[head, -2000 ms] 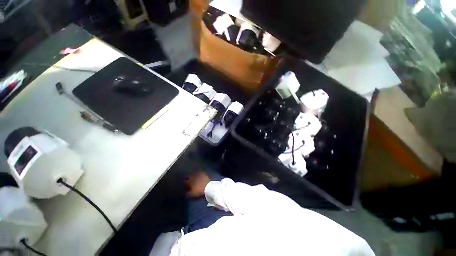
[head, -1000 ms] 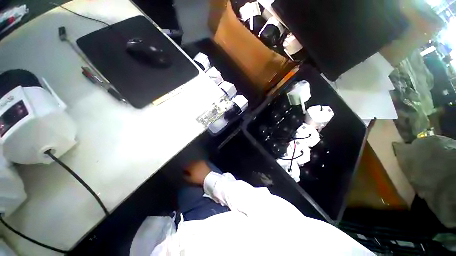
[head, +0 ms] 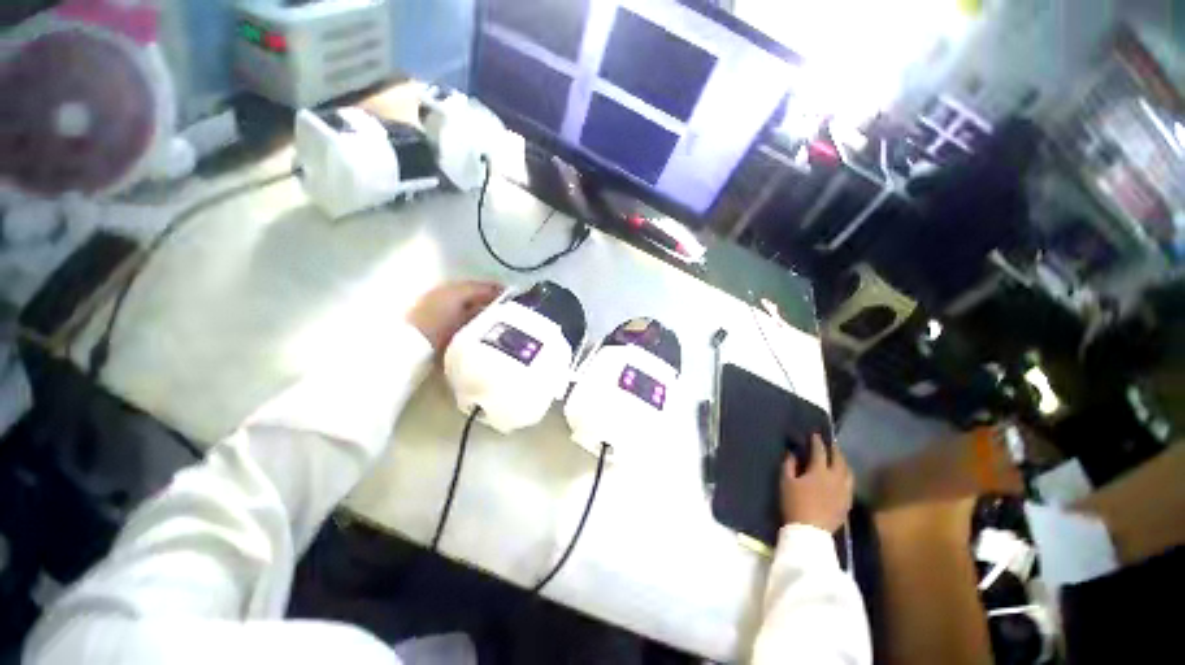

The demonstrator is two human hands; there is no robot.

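Two white security cameras with black heads stand side by side on the bench, the left camera [head: 500, 370] and the right camera [head: 617, 396]. Each has a lit dark label patch and a black cable running down over the front edge. My left hand [head: 452, 312] is against the left side of the left camera, its fingertips partly hidden, so its grip is unclear. My right hand [head: 816, 487] is over the computer mouse [head: 797, 448], fingers on it, on the black mouse pad [head: 751, 448] at the right.
Two more white cameras [head: 344, 163] stand at the back of the bench [head: 247, 286]. A monitor [head: 637, 98] with several panes is behind them. A pink fan [head: 78, 117] and a white box with digits [head: 312, 52] are back left. A cardboard box [head: 929, 572] is right of the bench.
The view has swung left from the bins to the bench and monitor. The hand low beside the bench edge is gone from there. Both hands now show, one at a camera, one on the mouse.
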